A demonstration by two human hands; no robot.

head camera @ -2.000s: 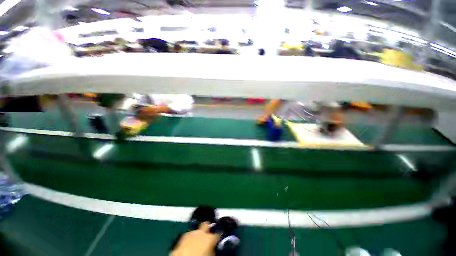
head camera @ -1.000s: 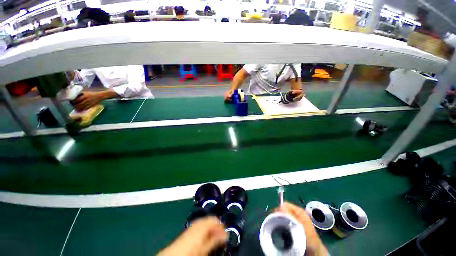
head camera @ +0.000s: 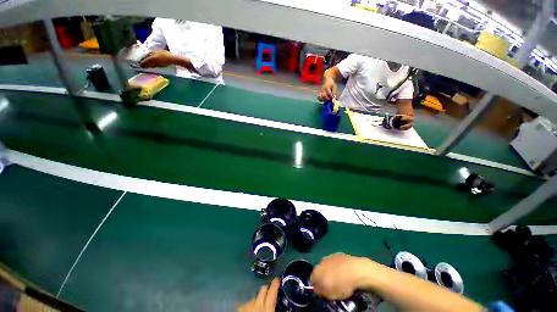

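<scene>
Several black housings [head camera: 281,212] stand grouped near the bench's belt-side edge, with pale rings in their openings. One more black housing [head camera: 297,281] stands nearer me, between my hands. My left hand [head camera: 261,301], cut off by the bottom edge, has its fingers against this housing's left side. My right hand [head camera: 339,277] is at its right rim, fingertips closed on a thin pale piece that reaches into the opening. A shiny metal part [head camera: 354,304] shows partly under my right hand. Two flanged metal units [head camera: 449,278] with silver rims stand to the right, partly behind my forearm.
A dark parts pile [head camera: 528,262] lies at the bench's right. The white rail [head camera: 201,196] and green belt [head camera: 214,149] run across, with a black part [head camera: 476,184] on the belt. Opposite are two people, a blue holder [head camera: 331,117] and a yellow-edged white sheet [head camera: 391,133].
My right hand has moved left to the housing; the flanged unit it held is no longer clearly visible. My left hand is lower, beside the housing. The camera view has shifted and tilted.
</scene>
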